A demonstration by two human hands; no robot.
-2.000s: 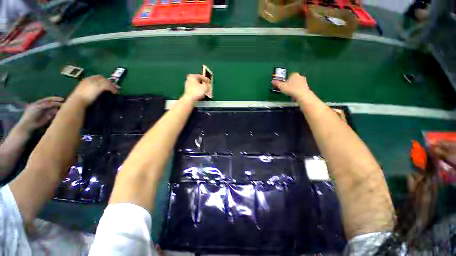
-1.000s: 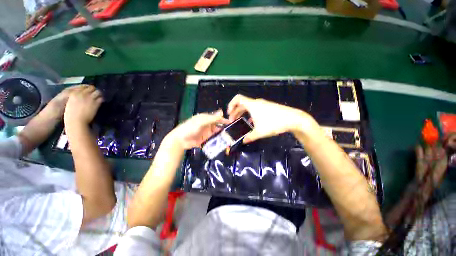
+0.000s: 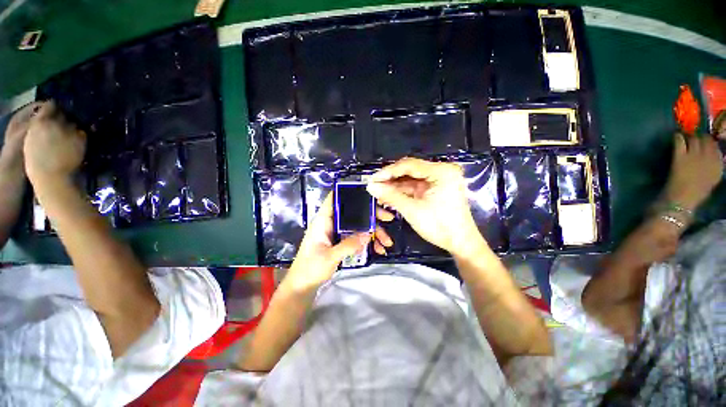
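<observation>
My left hand [image 3: 322, 246] holds a phone body [image 3: 355, 210] upright in front of my chest, dark screen up and pale keypad below, partly under my thumb. My right hand [image 3: 426, 199] is at the phone's top right corner, thumb and forefinger pinched together; whether something small is between them I cannot tell. Under and beyond my hands lies the black blister tray [image 3: 362, 79]. Three front housings sit in its right pockets: one upright at the top [image 3: 561, 70], one sideways in the middle [image 3: 509, 127], one upright at the bottom [image 3: 578, 222].
A second black tray [image 3: 175, 119] lies at the left, with a neighbour's hands and arm over its left side. At the right are another person's arm and bright orange-red parts [image 3: 686, 110]. Pale phone parts lie on the green table at the top left [image 3: 30, 40]. Red stools show below.
The view has tilted down toward the tray. The phone body, earlier held slanted in both hands, is now upright in my left hand nearer my body. My right hand has moved to its top corner.
</observation>
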